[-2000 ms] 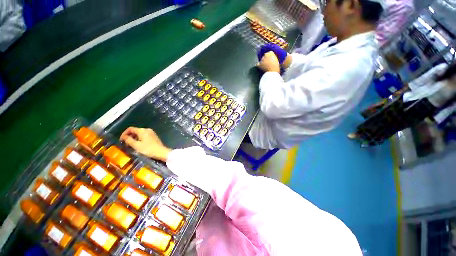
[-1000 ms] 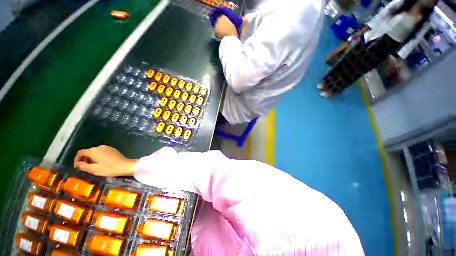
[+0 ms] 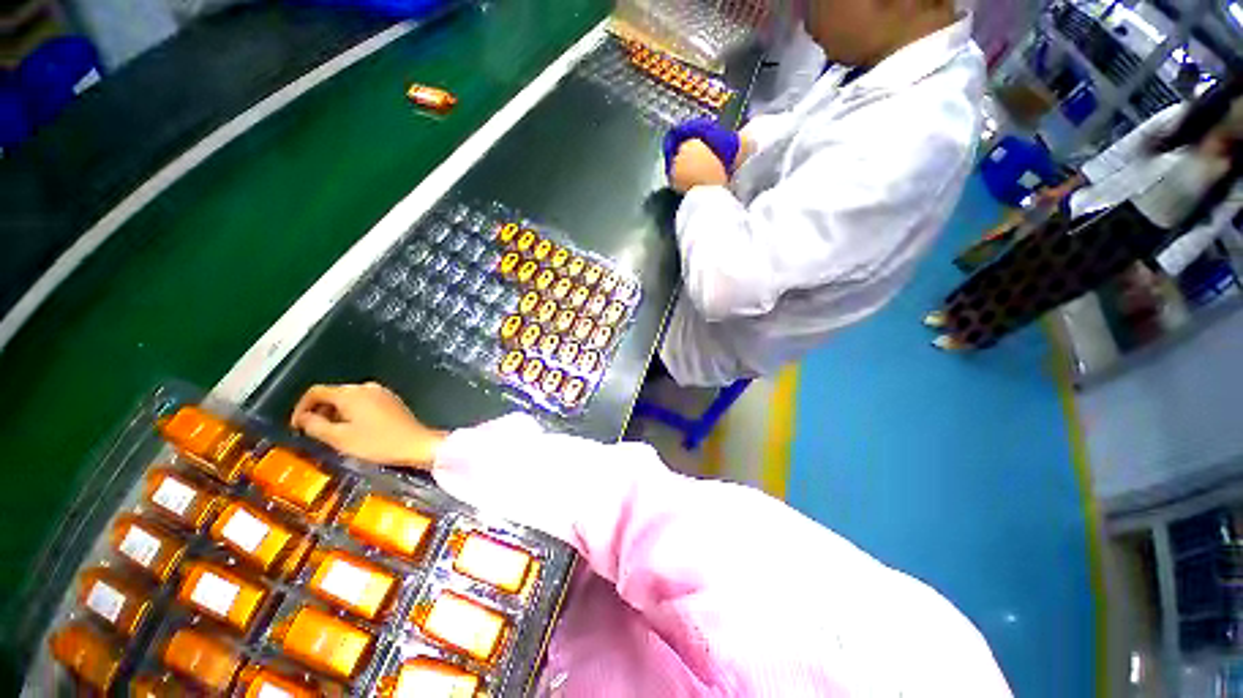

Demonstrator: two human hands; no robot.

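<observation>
A large clear blister tray (image 3: 443,511) lies at the lower left on the dark bench, its far edge over the rail. It holds rows of orange units (image 3: 353,582), several with white labels. My right hand (image 3: 361,424), bare, rests at the tray's upper edge with the fingers curled. Nothing shows in it, but the fingertips are too small to read, so I cannot tell whether it is closed. My left hand is not in view.
A small-pocket tray (image 3: 439,289), partly filled with yellow-orange parts, lies beyond my hand. The green conveyor (image 3: 293,184) carries one orange unit (image 3: 431,97). A worker in white (image 3: 832,205) sits alongside. Another tray (image 3: 641,89) lies farther up the bench. A person (image 3: 1077,246) stands in the aisle.
The view swung toward the lower right and then partly back. My right hand stays at the tray's edge with curled fingers. The person in the aisle has shifted.
</observation>
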